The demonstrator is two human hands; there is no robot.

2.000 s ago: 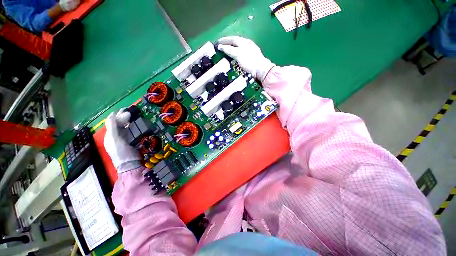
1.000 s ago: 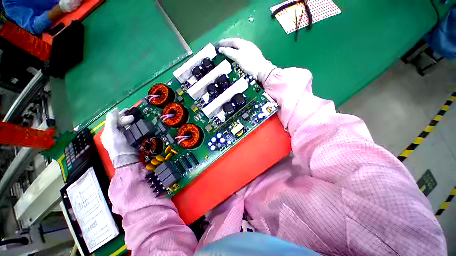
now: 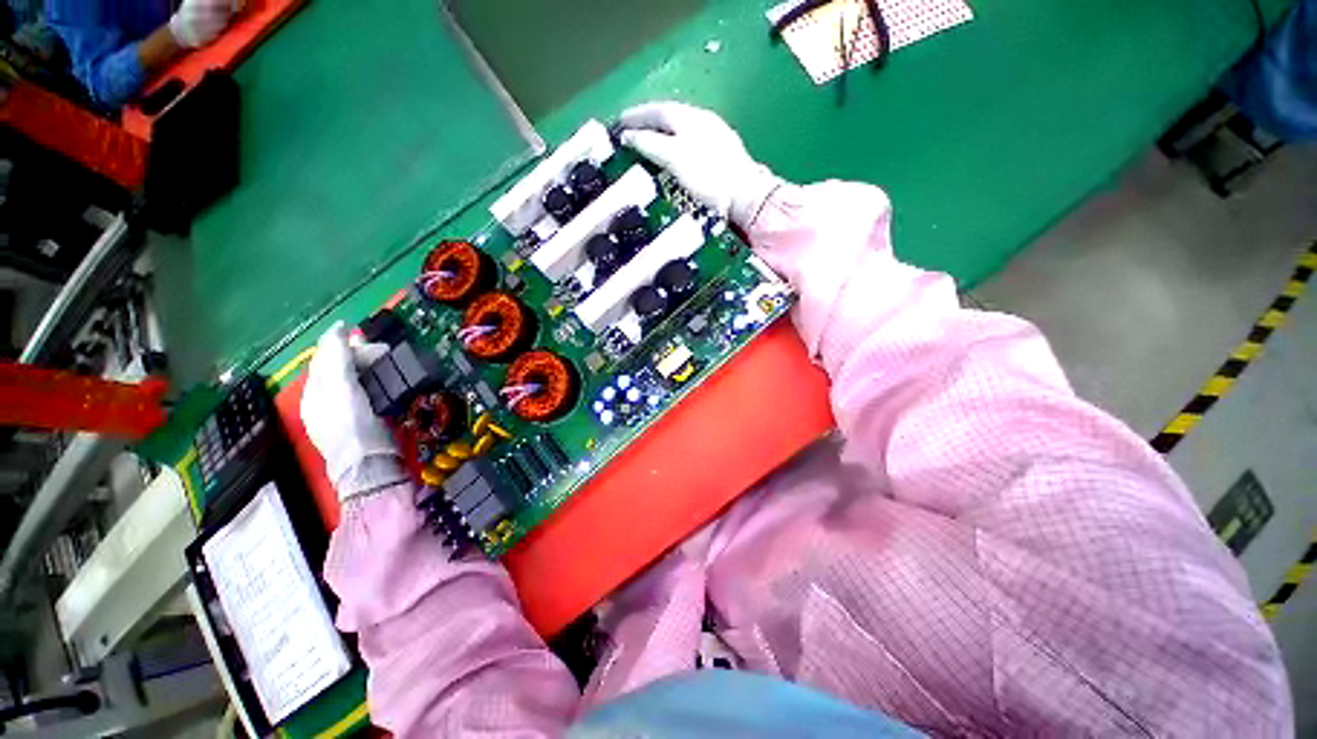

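A large green circuit board (image 3: pixel 578 347) lies component side up over the red-orange foam pad (image 3: pixel 679 484), tilted to the wearer's view. It carries several copper-orange ring coils, three long white-silver bars with black round parts between them, and dark grey blocks at its left end. My left hand (image 3: pixel 344 412), in a white glove, holds the board's left end beside the grey blocks. My right hand (image 3: pixel 703 156), also white-gloved, holds the far right corner. The undersides of the board and the fingertips beneath it are hidden.
A record sheet (image 3: pixel 275 599) in a black frame lies at the left below a calculator (image 3: pixel 231 433). A label sheet (image 3: pixel 924 18) with dark curved strips lies on the green bench (image 3: pixel 997 159). Another person's gloved hand (image 3: pixel 202 18) is at the top left. Yellow-black floor tape (image 3: pixel 1242 354) is at the right.
The view has shifted slightly. Both hands stay on the board, and my left fingers lie a little closer to the board's edge than a second ago.
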